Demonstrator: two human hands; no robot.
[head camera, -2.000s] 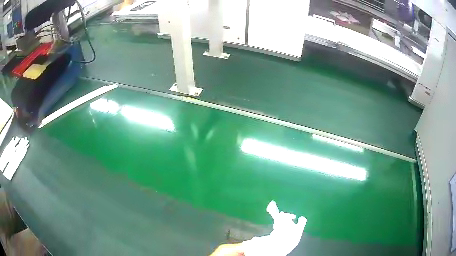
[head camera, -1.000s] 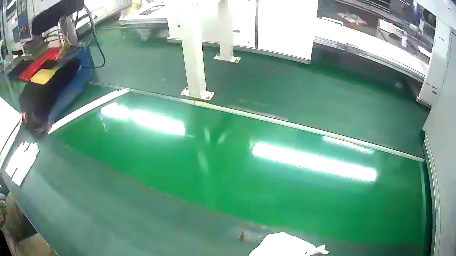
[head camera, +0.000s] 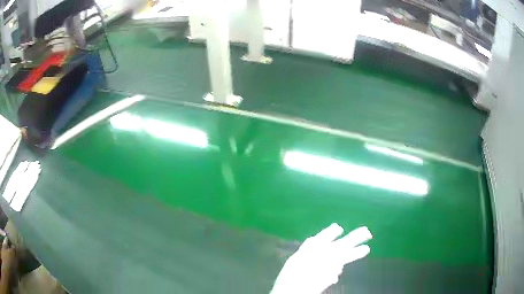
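Observation:
My left hand (head camera: 324, 261), as its angle from the lower edge suggests, wears a bright white glove. It is near the bottom, right of the middle, over the green bench mat (head camera: 172, 184). Its fingers point up and to the right and are slightly apart, with nothing seen in them. The glove is overexposed, so folds and fit cannot be told. The wrist is cut off by the lower edge. My right hand is not in view.
White gloves (head camera: 22, 185) lie at the left bench edge. A seated person's arm (head camera: 8, 267) shows lower left. A blue bin (head camera: 86, 95) with black cloth stands upper left. White posts (head camera: 219, 63) stand beyond the bench strip. A grey panel (head camera: 508, 172) borders the right side.
Two seconds ago bare skin showed beside the white glove; one second ago the glove was low at the edge. Now the gloved hand is higher, with fingers extended. The view has shifted slightly.

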